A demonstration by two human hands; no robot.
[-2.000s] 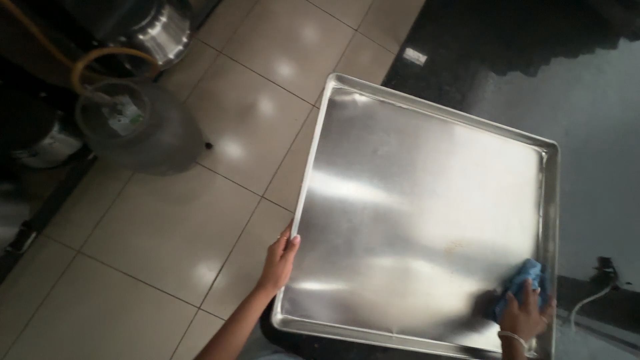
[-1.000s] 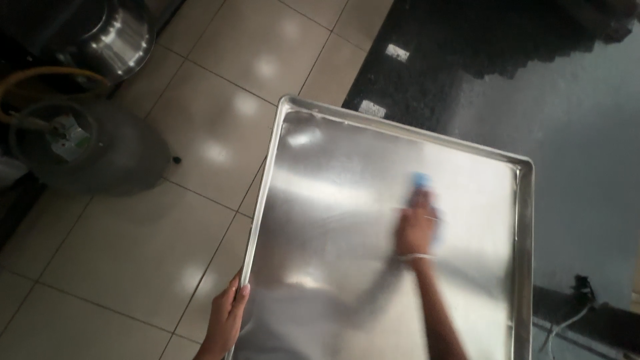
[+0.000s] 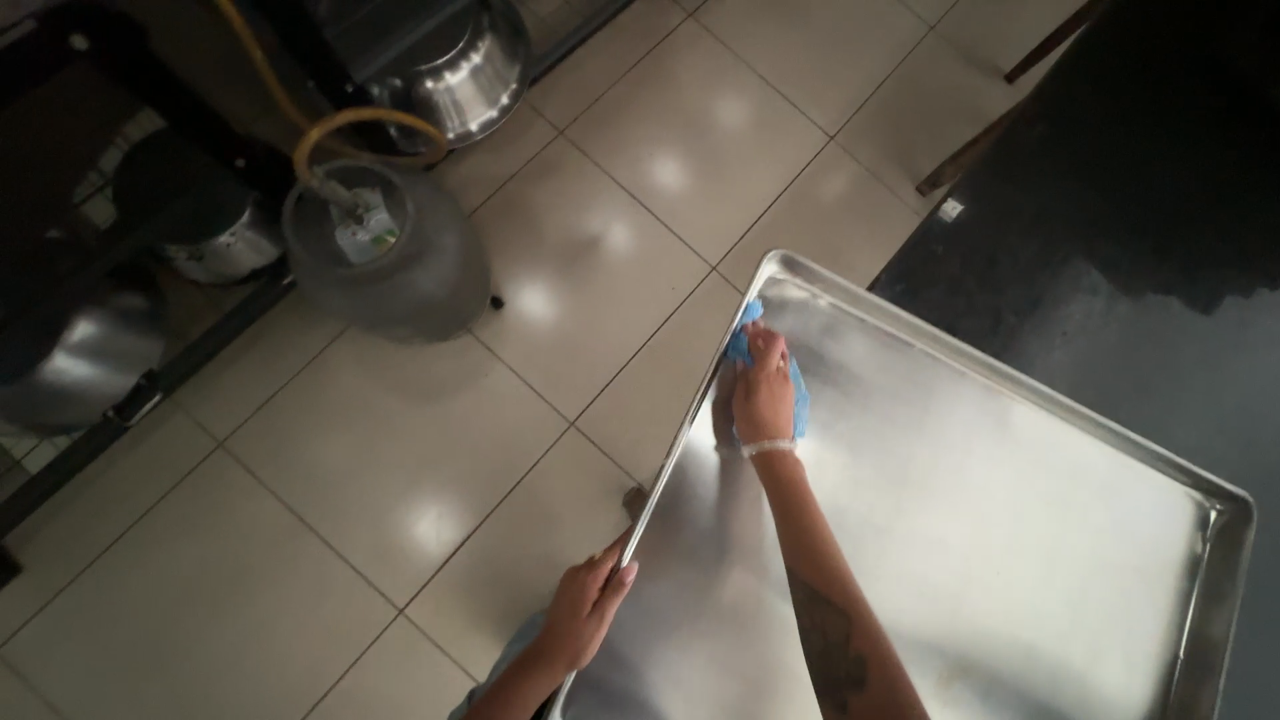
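A large rectangular metal sheet pan [image 3: 960, 500] with a raised rim fills the lower right of the head view. My left hand [image 3: 588, 608] grips its left rim, with the thumb on the inner side. Pressed against the pan near its upper left corner is a blue cloth [image 3: 800, 398], held under my right hand [image 3: 765, 390]. The cloth touches the inside of the left rim. A light bracelet circles my right wrist. The pan's near edge is mostly out of view.
On the tiled floor [image 3: 500, 430] at the left stands a grey gas cylinder [image 3: 420, 260] with an orange hose [image 3: 262, 65]. Shiny metal pots [image 3: 470, 90] sit on a dark rack beyond it. A dark table [image 3: 1130, 290] lies at the right, behind the pan.
My right hand and the blue cloth have moved from the pan's lower right, across its middle, to the upper left corner. My left hand still holds the left rim. The view has shifted.
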